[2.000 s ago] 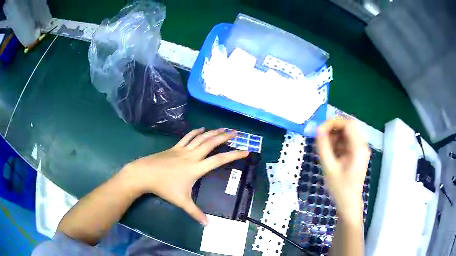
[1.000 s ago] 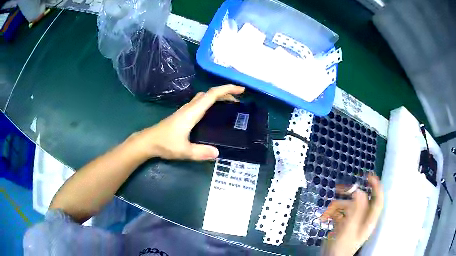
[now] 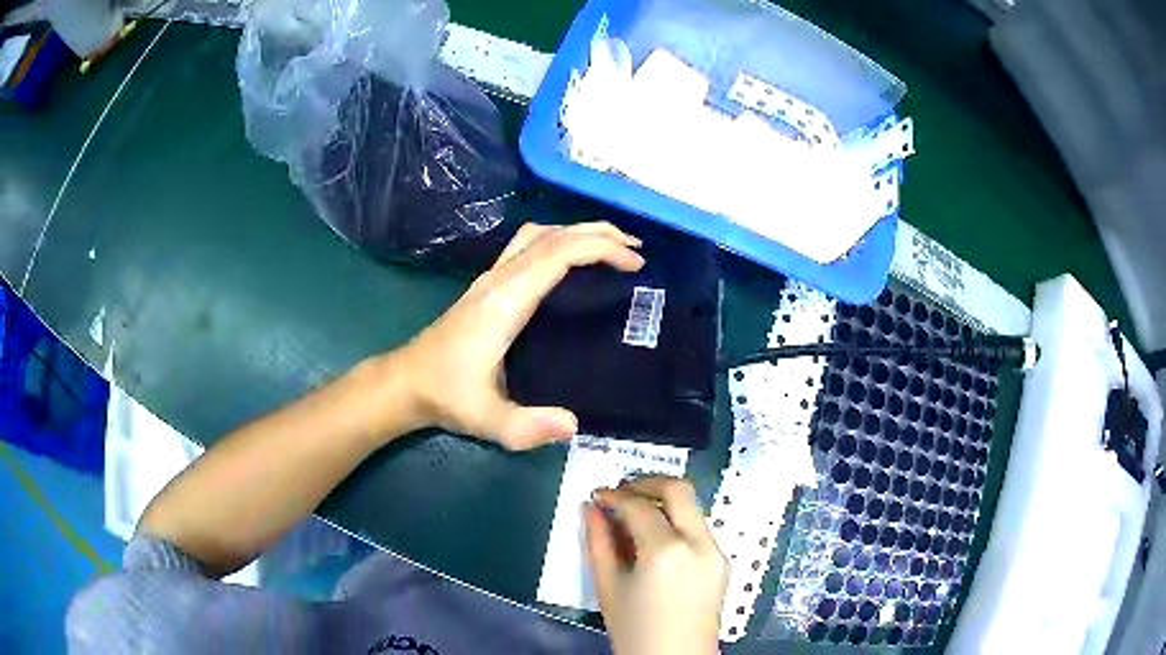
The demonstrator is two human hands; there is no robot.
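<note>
The black device unit (image 3: 601,365) lies on the green bench with a small white barcode label facing up. Its black cable (image 3: 870,348) runs right to a thicker end with a light tip. My left hand (image 3: 480,346) holds the unit from the left, fingers at the far edge and thumb at the near edge. The label sheet (image 3: 564,537) lies partly under the unit's near edge. My right hand (image 3: 661,557) is over this sheet with thumb and forefinger close together; whether they pinch anything is hidden.
Dot sticker strips (image 3: 754,512) and a clear sheet of round black pads (image 3: 895,473) lie right. A blue bin (image 3: 716,230) of white pieces and a bag of dark parts (image 3: 409,179) stand behind. A white foam tray (image 3: 1023,512) holding a unit is far right.
The unit was turned: its cable came out at the near side and now runs right across the pad sheet. My right hand moved left from the pad sheet to the label sheet.
</note>
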